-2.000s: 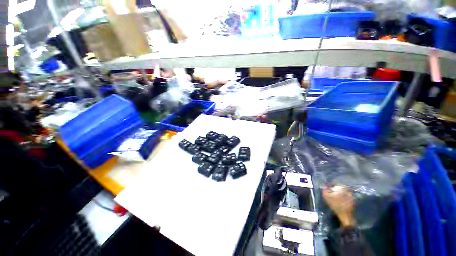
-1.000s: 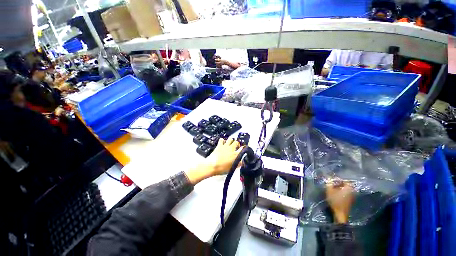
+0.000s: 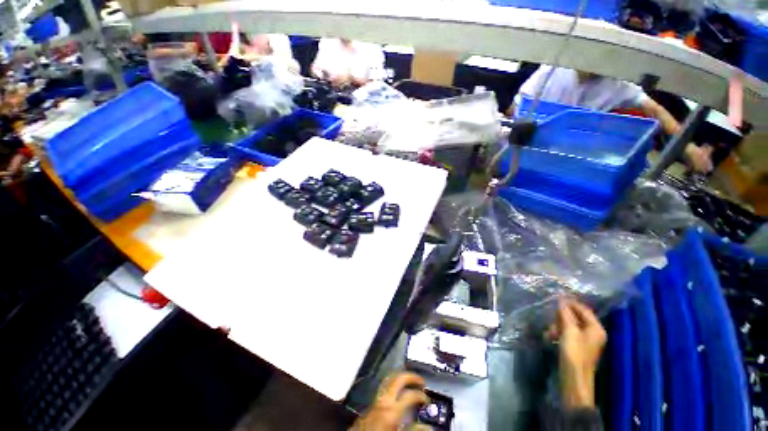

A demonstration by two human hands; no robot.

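My left hand (image 3: 394,406) is at the bottom edge, partly cut off, with its fingers on the left side of a black housing unit (image 3: 436,410) that shows a light round part. My right hand (image 3: 581,338) is raised right of the screw feeder (image 3: 448,352), thumb and fingertips drawn together; whether they hold something small cannot be told. The dark, blurred electric screwdriver (image 3: 434,274) hangs along the feeder's left side. Several closed black units (image 3: 335,214) lie grouped on the white board (image 3: 295,311).
A crumpled clear plastic bag (image 3: 547,261) lies behind and right of the feeder. Blue trays (image 3: 581,160) are stacked behind it. More blue trays (image 3: 674,337) are at the right, with dark units beyond. Other people's arms show beneath the overhead shelf (image 3: 404,29). Blue trays (image 3: 122,147) stand at left.
My left hand has moved from the grouped units on the board to the housing in front of the feeder. The screwdriver has swung back left of the feeder. The view has shifted.
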